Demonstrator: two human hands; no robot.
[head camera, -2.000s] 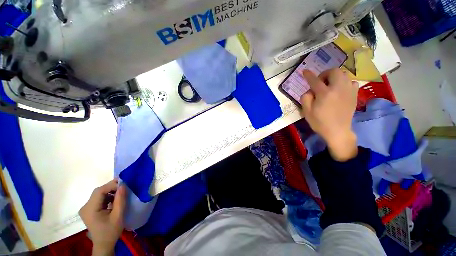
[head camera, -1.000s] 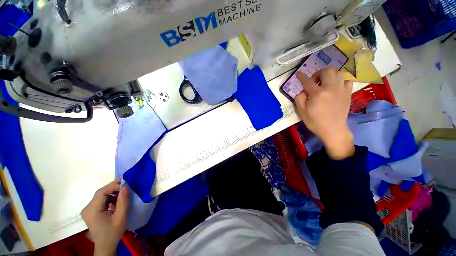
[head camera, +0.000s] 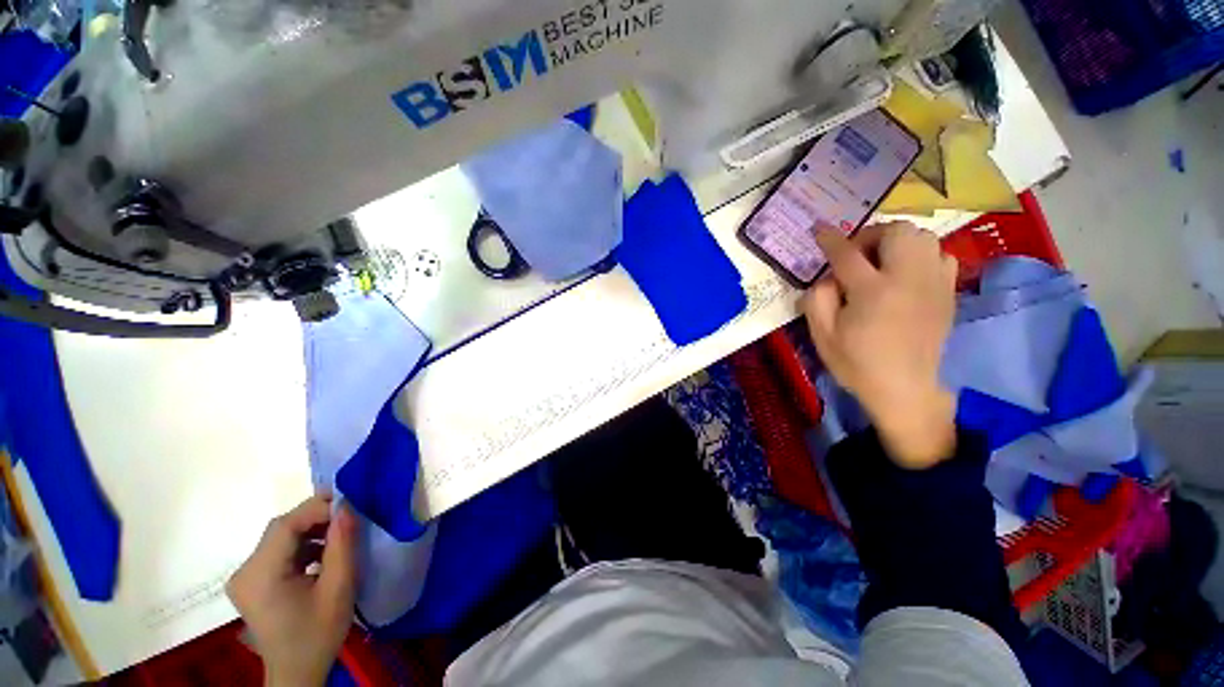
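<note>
A long collar piece (head camera: 356, 376), pale blue with a bright blue part folded over, runs from under the needle end of the sewing machine (head camera: 322, 134) to the table's front edge. My left hand (head camera: 295, 577) pinches its edge there between thumb and fingers. A smartphone (head camera: 832, 195) with a lit screen lies right of the machine bed. My right hand (head camera: 886, 315) is over its lower right part, a fingertip at the screen, holding nothing. The presser foot (head camera: 316, 306) sits at the piece's upper end; the needle is not clear.
Pale blue pieces (head camera: 550, 201) partly cover a black ring handle (head camera: 494, 248). A bright blue piece (head camera: 682, 262) lies beside them. A long blue strip (head camera: 61, 456) lies at the table's left. Yellow-tan pieces (head camera: 973, 175) lie behind the phone. A red basket (head camera: 1000, 242) holds fabric below right.
My right hand has shifted down the phone, showing more of its screen. My left hand still pinches the piece, slightly further right and lower. The camera view has shifted slightly.
</note>
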